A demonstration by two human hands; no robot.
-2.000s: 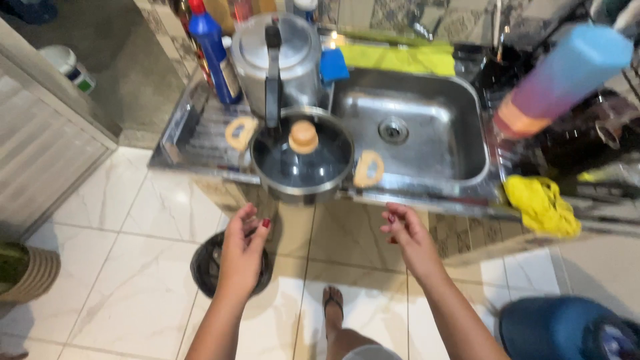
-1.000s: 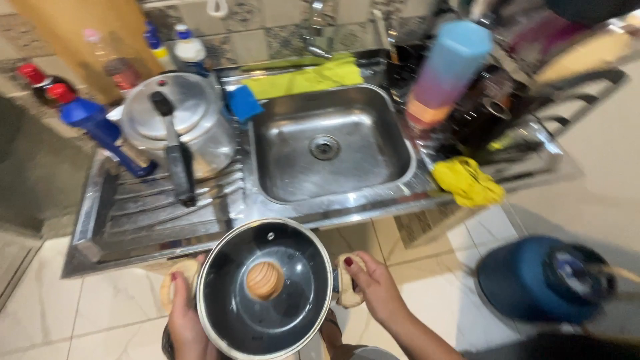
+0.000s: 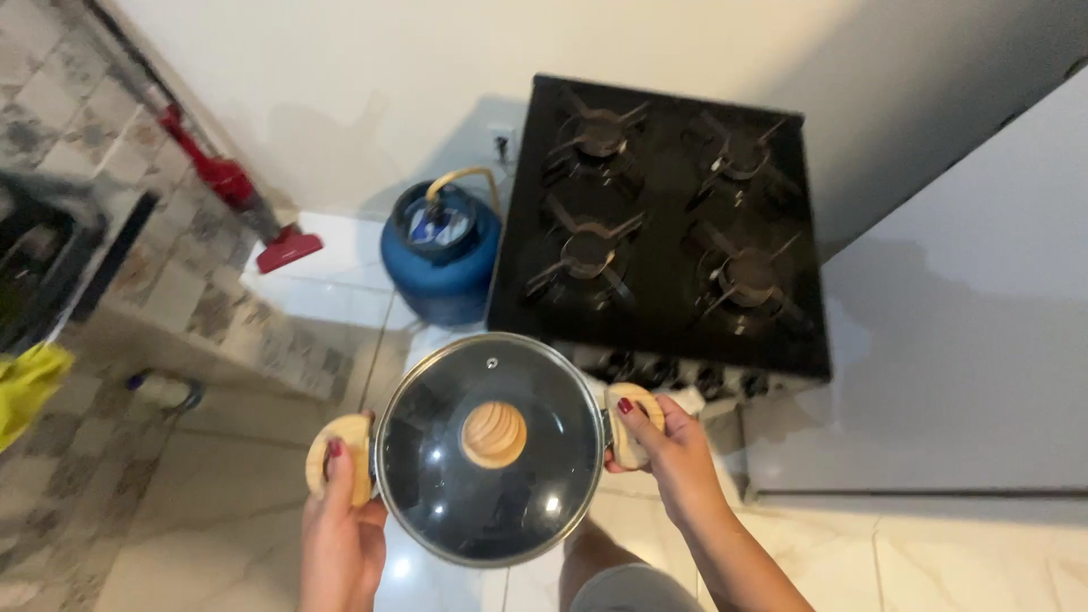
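A dark pot with a glass lid [image 3: 425, 501] is held level in front of me, its wooden lid knob [image 3: 494, 435] on top. My left hand [image 3: 340, 518] is closed on the left wooden handle [image 3: 326, 455], thumb on top. On the other side, my right hand [image 3: 671, 450] grips the right wooden handle [image 3: 633, 425], also thumb uppermost. Just beyond the pot stands a black gas stove [image 3: 667, 221] with several burners. The pot's contents cannot be made out.
Left of the stove stands a blue gas cylinder [image 3: 446, 280] with a hose. A red stick vacuum [image 3: 225, 183] leans near the wall. The sink counter [image 3: 93, 255] with a yellow cloth [image 3: 30, 387] is at far left, a grey refrigerator [image 3: 960, 365] at right.
Both hands were empty at first, then took hold of the pot's handles at the sink counter. The pot is now near the stove, and the view has swung right.
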